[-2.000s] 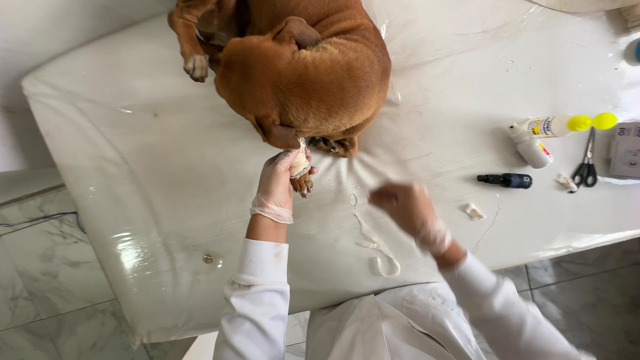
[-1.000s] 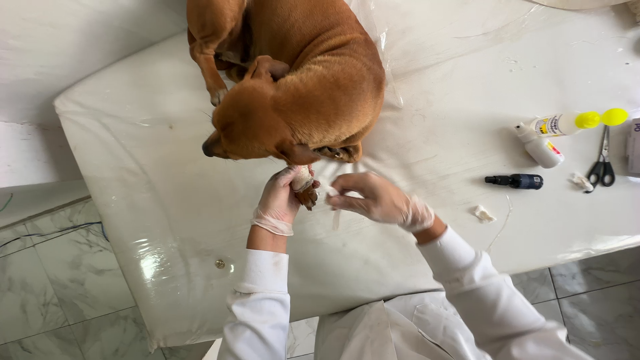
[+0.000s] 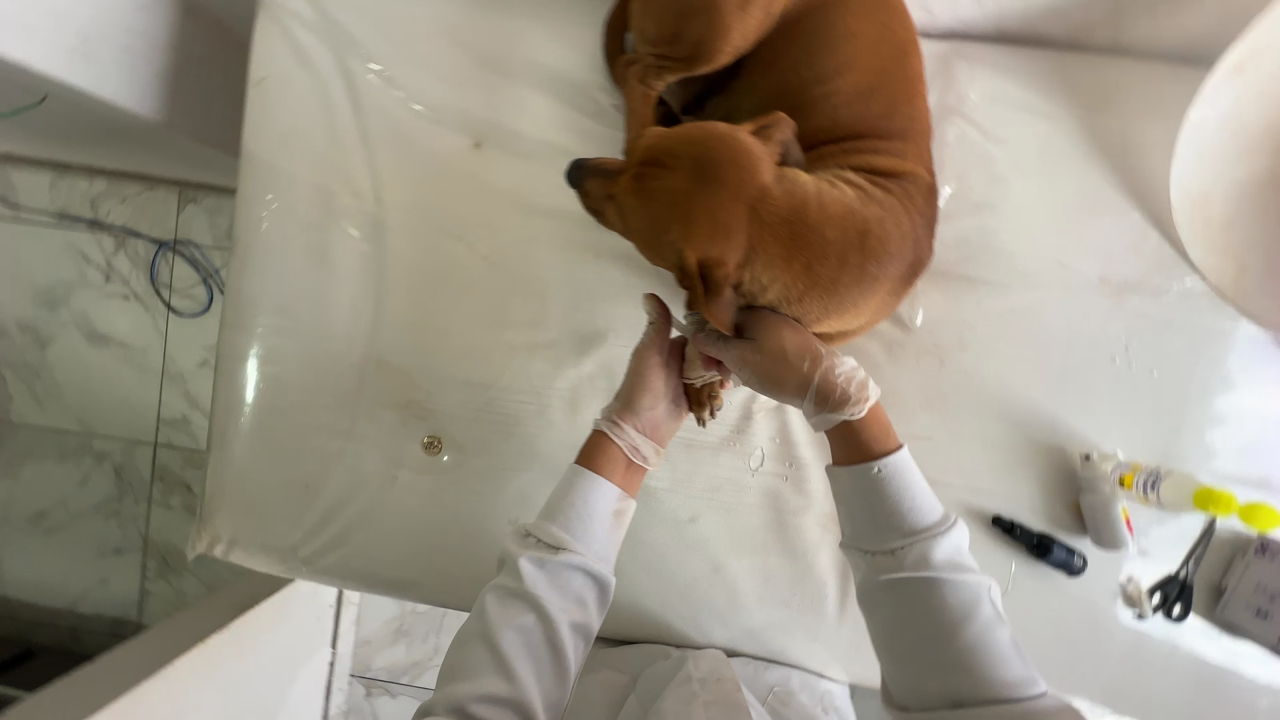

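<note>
A brown short-haired dog (image 3: 830, 200) lies curled on a plastic-covered padded table (image 3: 480, 260), its head turned to the left. Its front paw (image 3: 705, 398) points toward me, with a white wrap (image 3: 702, 365) around the leg just above the toes. My left hand (image 3: 655, 385), in a thin translucent glove, holds the paw from the left side, thumb raised. My right hand (image 3: 780, 362), gloved too, pinches the white wrap from the right, close under the dog's ear. The fingertips of my right hand are partly hidden.
To the right lie a dark cylindrical tool (image 3: 1040, 546), a white bottle (image 3: 1105, 515), a bottle with a yellow cap (image 3: 1150, 485), black-handled scissors (image 3: 1185, 575), a white scrap (image 3: 1135, 596) and a box (image 3: 1255, 595). A small round metallic object (image 3: 432, 445) sits left of my arms.
My right hand has come from away on the right to the wrapped paw. The dog's head has turned so that its muzzle shows. The view has shifted left.
</note>
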